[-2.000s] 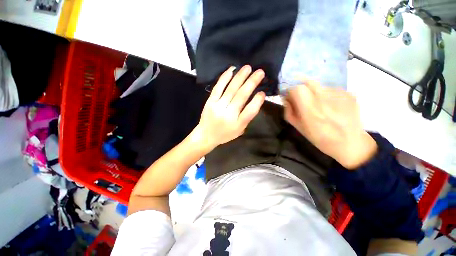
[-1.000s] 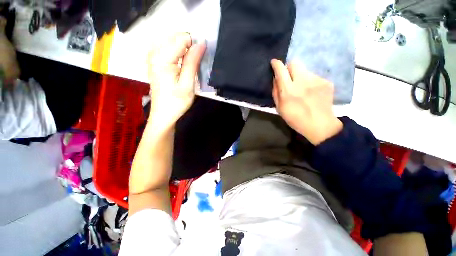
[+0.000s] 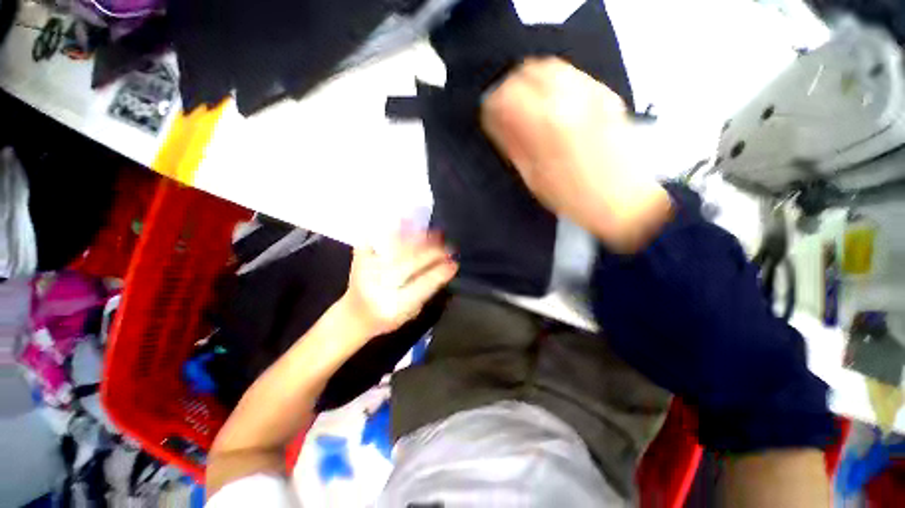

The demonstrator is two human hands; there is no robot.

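Note:
A black garment panel (image 3: 496, 223) lies on the white table in front of me, its near edge at the table's front edge. Pale pocketing (image 3: 573, 260) shows beside its lower right side. My right hand (image 3: 566, 139) is blurred, with curled fingers over the upper part of the black cloth; whether it grips cloth I cannot tell. My left hand (image 3: 402, 278) is at the panel's lower left corner by the table edge, fingers partly spread and blurred; its hold on the cloth is unclear.
The sewing machine head (image 3: 819, 109) is at upper right, with blurred black-handled shears (image 3: 777, 273) below it. A yellow block (image 3: 858, 246) lies farther right. Dark cut pieces (image 3: 268, 45) are at upper left. A red basket (image 3: 159, 327) with dark cloth stands left of my lap.
The view has shifted, bringing more of the machine in. My right hand has moved up over the cloth. My left hand has moved down to the panel's near corner. More black cloth shows, less pale cloth.

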